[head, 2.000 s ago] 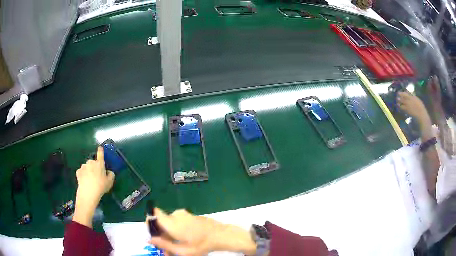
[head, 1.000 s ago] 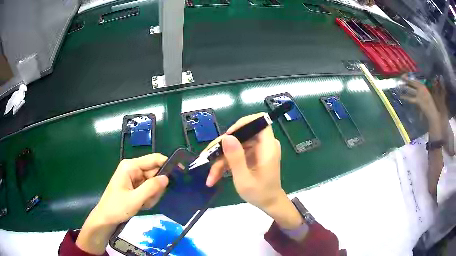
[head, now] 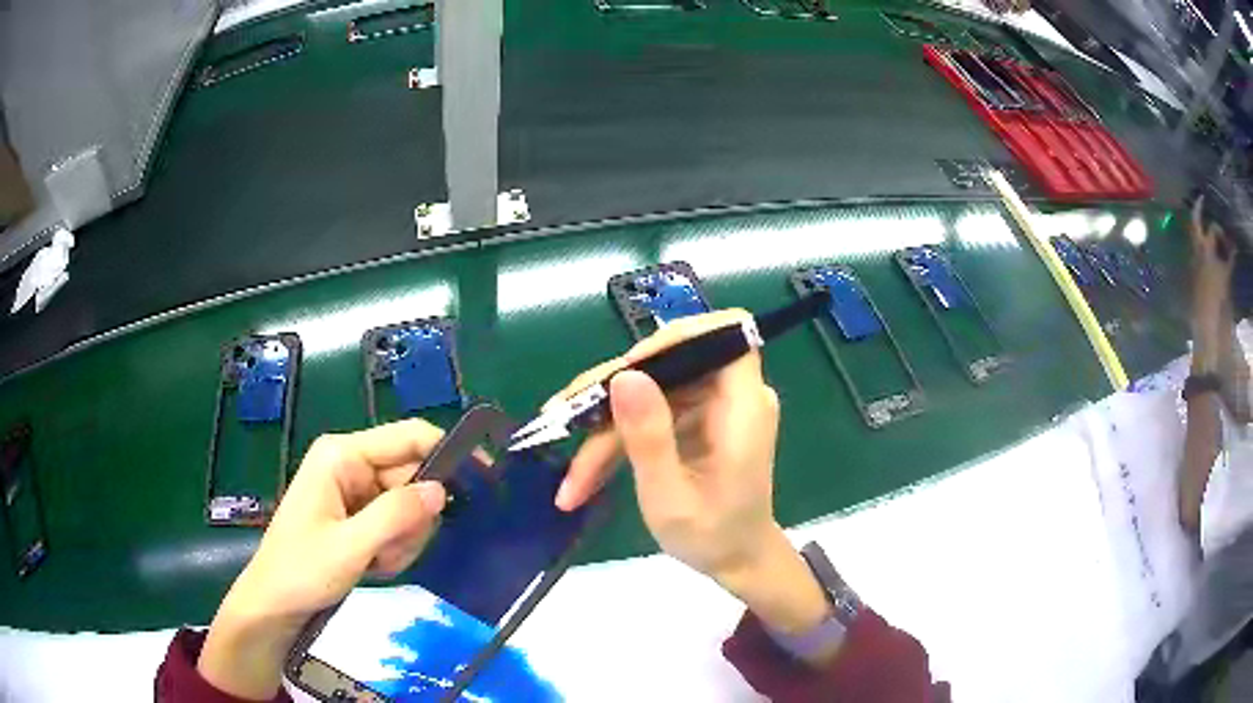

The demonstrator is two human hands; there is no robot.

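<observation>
My left hand (head: 337, 536) grips a dark phone middle frame (head: 460, 429) by its upper left edge, tilted over the white work edge. A dark blue film (head: 502, 536) covers its upper part. My right hand (head: 694, 474) holds a thick black-handled tool (head: 687, 360) like a pen. Its slim silver tip (head: 533, 433) is at the frame's camera end; whether it touches is unclear. The right fingers are close to the film's right side. Bright blue removed film pieces (head: 474, 659) lie below, partly seen through the frame.
Several frames with blue film, one at the left (head: 254, 426), lie on the green belt (head: 715, 508). A darker frame (head: 24, 501) is at far left. Behind are a grey post (head: 471, 124), a red tray (head: 1058, 144) and a yellow strip (head: 1058, 282). Another person's arm (head: 1209, 330) is at right.
My left hand has left the belt and now holds a frame; my right hand has brought the tool up to it. Over the last second, the belt frames have shifted left while both hands barely moved.
</observation>
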